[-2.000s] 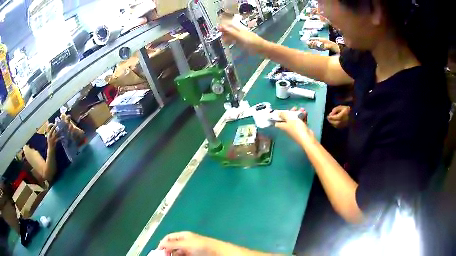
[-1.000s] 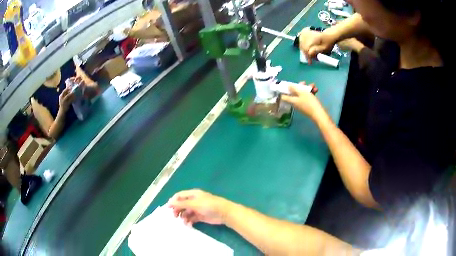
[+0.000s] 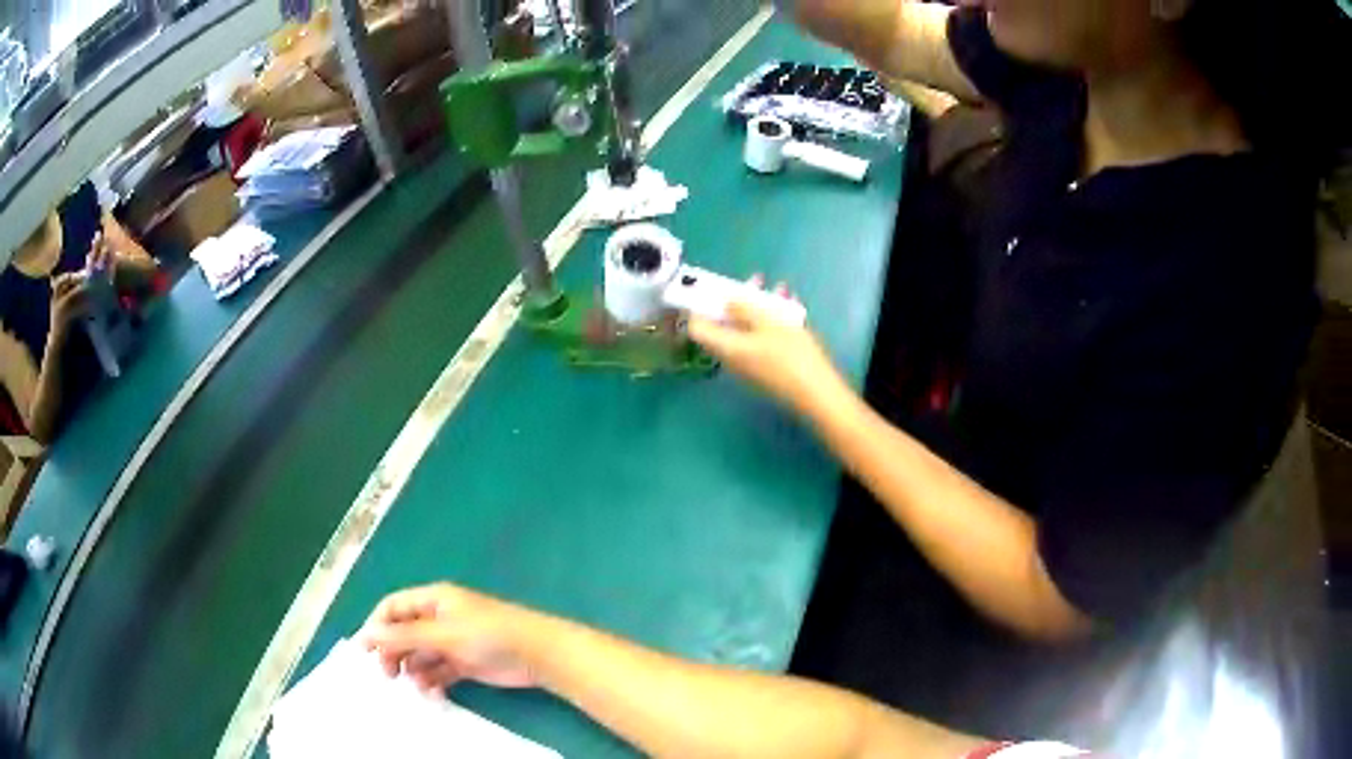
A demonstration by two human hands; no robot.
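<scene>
My right hand (image 3: 445,635) is at the lower left, its forearm reaching in from the bottom right. Its fingers and thumb are closed at the upper corner of the white sheets (image 3: 389,715), which lie over the near bench and run out of the bottom edge. Whether they are thin sheets or pouches, I cannot tell. My left hand is not in view.
A coworker's hand (image 3: 759,344) holds a white handheld device (image 3: 641,289) over the base of the green press (image 3: 519,107). Another device (image 3: 808,154) and a tray of black parts (image 3: 823,98) lie beyond. The belt (image 3: 319,400) runs at left.
The view has shifted, and more of the white sheets shows than at first. The coworker's device, under the press ram a second ago, now has its ringed opening exposed.
</scene>
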